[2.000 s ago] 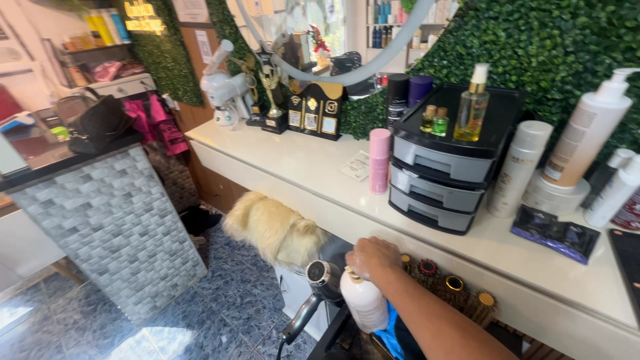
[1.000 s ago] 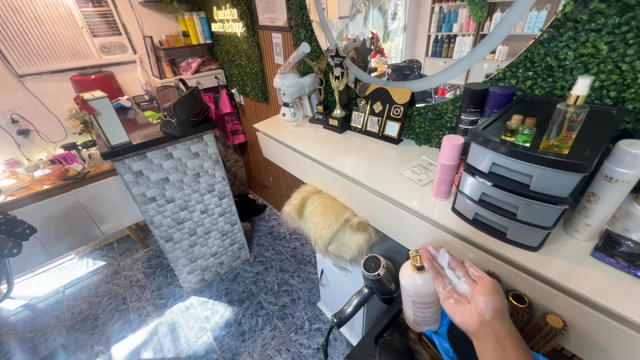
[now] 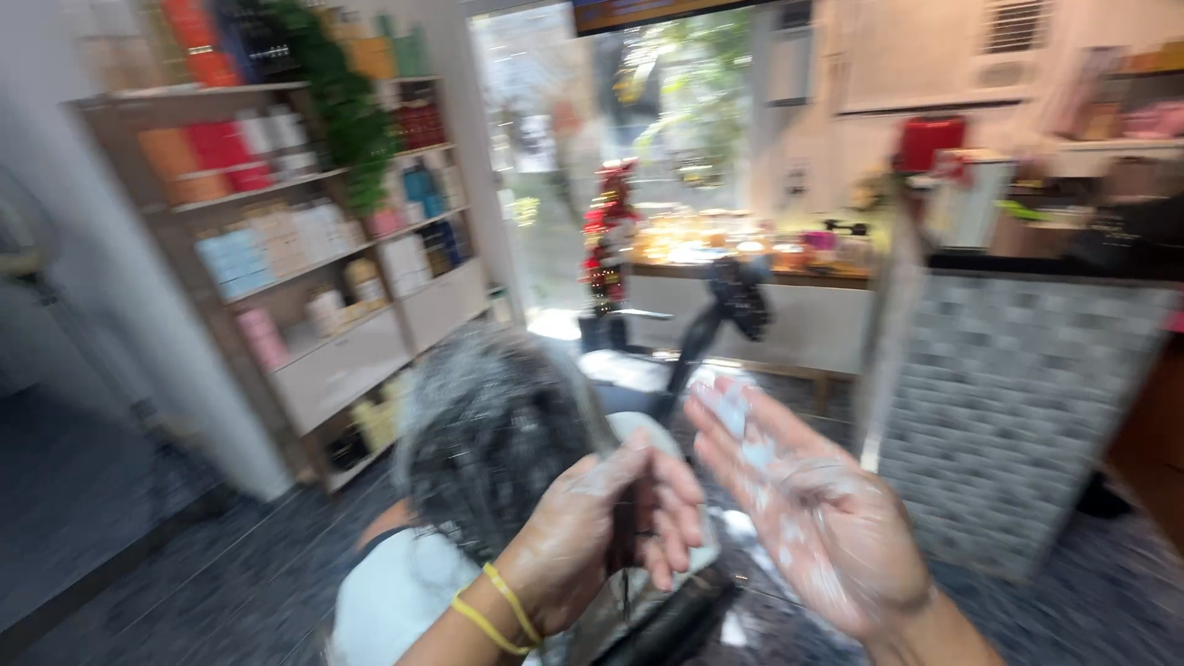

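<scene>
White cream is smeared over the palm and fingers of my right hand [image 3: 814, 509], which is turned up with its fingers extended. My left hand [image 3: 620, 518] is beside it, fingers apart and slightly curled, with whitish smears near the thumb and a yellow band [image 3: 495, 606] on the wrist. Neither hand holds a tool. Just beyond and left of my left hand is the dark, wet-looking hair [image 3: 499, 435] of a seated person, seen from behind, with a pale cloth [image 3: 398, 592] over the shoulders. The view is blurred by motion.
Shelves of bottles and boxes [image 3: 305, 254] stand at the left. A counter with a grey tile-patterned front [image 3: 1027, 416] is at the right. Farther back are a red decorated small tree [image 3: 608, 240], a low white cabinet [image 3: 795, 324] and a window [image 3: 684, 120].
The view has swung far left, from the vanity to the seated person. My right hand has left the pump bottle area and is now palm up near the person. My left hand has come into view.
</scene>
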